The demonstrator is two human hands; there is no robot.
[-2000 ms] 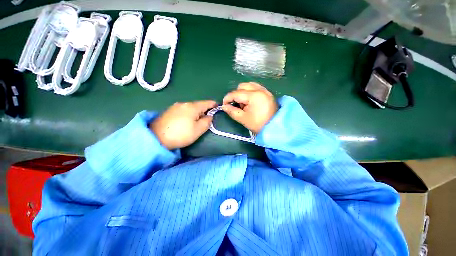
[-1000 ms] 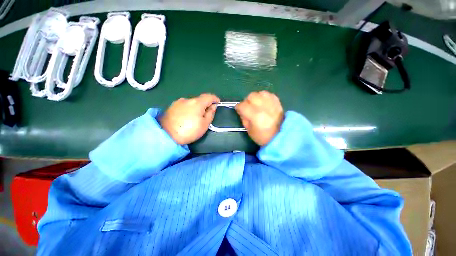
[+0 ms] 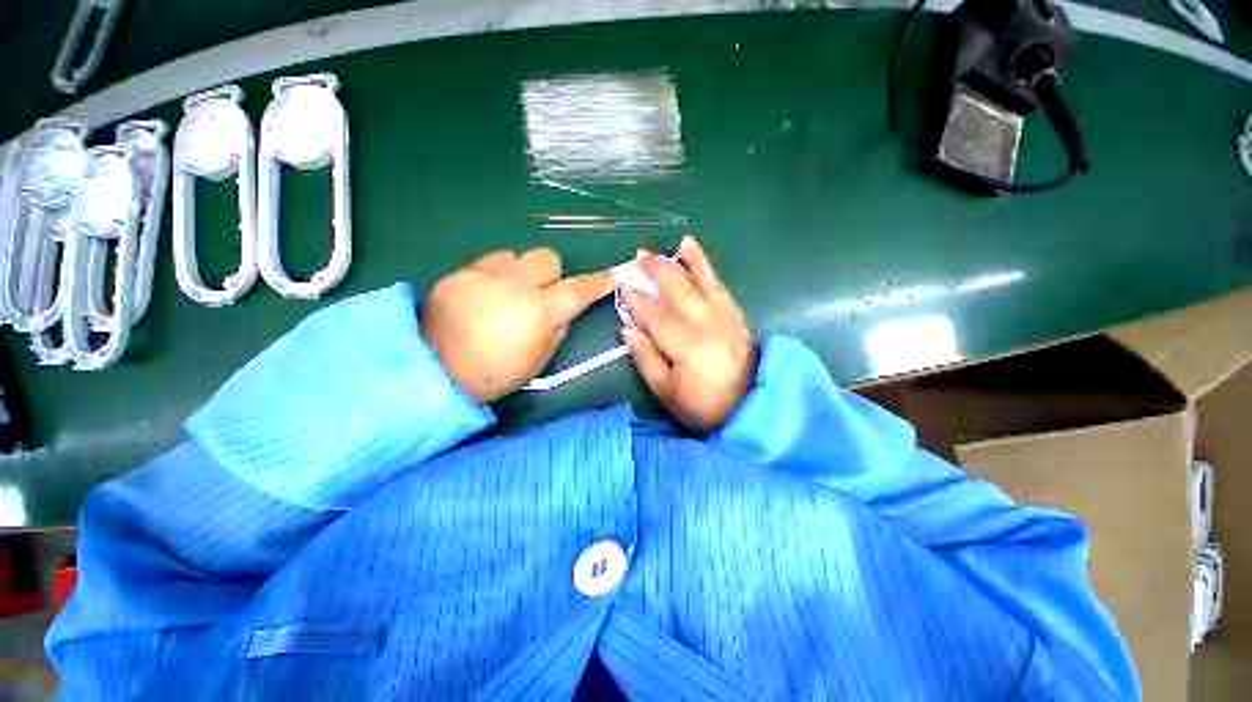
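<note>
A white plastic loop housing point(image 3: 582, 368) is held in both hands near the bench's front edge, mostly hidden by them. My left hand point(image 3: 503, 321) is on its left part, with a finger reaching right to the housing's white end. My right hand point(image 3: 691, 336) grips the right end, where a bit of the white end shows between the fingers. A flat bundle of thin silvery wires point(image 3: 601, 126) lies beyond the hands. A few loose thin wires point(image 3: 604, 220) lie between the bundle and my hands.
Two housings point(image 3: 305, 185) lie side by side at left, with an overlapping batch point(image 3: 96, 247) farther left. A black soldering iron stand point(image 3: 1000, 82) with a grey tray is at upper right. An open cardboard box point(image 3: 1085, 480) is below the bench edge at right.
The view has shifted right. The housing in my hands has moved so its white end sits at my right fingers, and my left finger now reaches to it. Loose wires show more clearly below the bundle.
</note>
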